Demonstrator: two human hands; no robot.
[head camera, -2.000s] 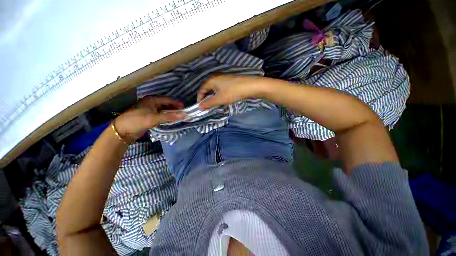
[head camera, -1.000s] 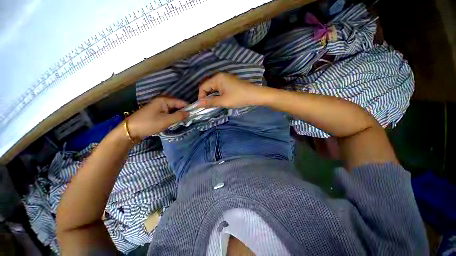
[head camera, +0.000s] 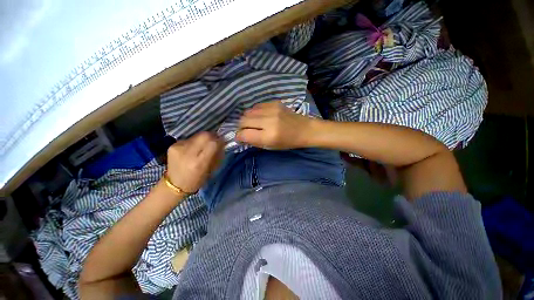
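A striped knit top (head camera: 234, 96) lies over my lap on blue jeans, just below the table edge, its stripes spread more openly at the upper part. My right hand (head camera: 270, 126) has its fingers curled down on the near edge of the top and grips it. My left hand (head camera: 196, 159), with a gold bangle, is curled and slightly blurred beside the near left edge of the top. Its fingertips are hidden, so its hold on the fabric cannot be told. A bit of pale striped edge (head camera: 228, 133) shows between my hands.
The white table (head camera: 111, 53) with a wooden edge and printed ruler marks crosses the upper left. Striped garment piles lie at the left (head camera: 105, 199) and right (head camera: 421, 96); a bundle with a pink tie (head camera: 375, 36) is at the upper right. A blue object (head camera: 120, 158) is under the table.
My hands have moved toward my waist and opened a small gap between them. The white band they pinched together is no longer seen, and more of the striped top shows above them.
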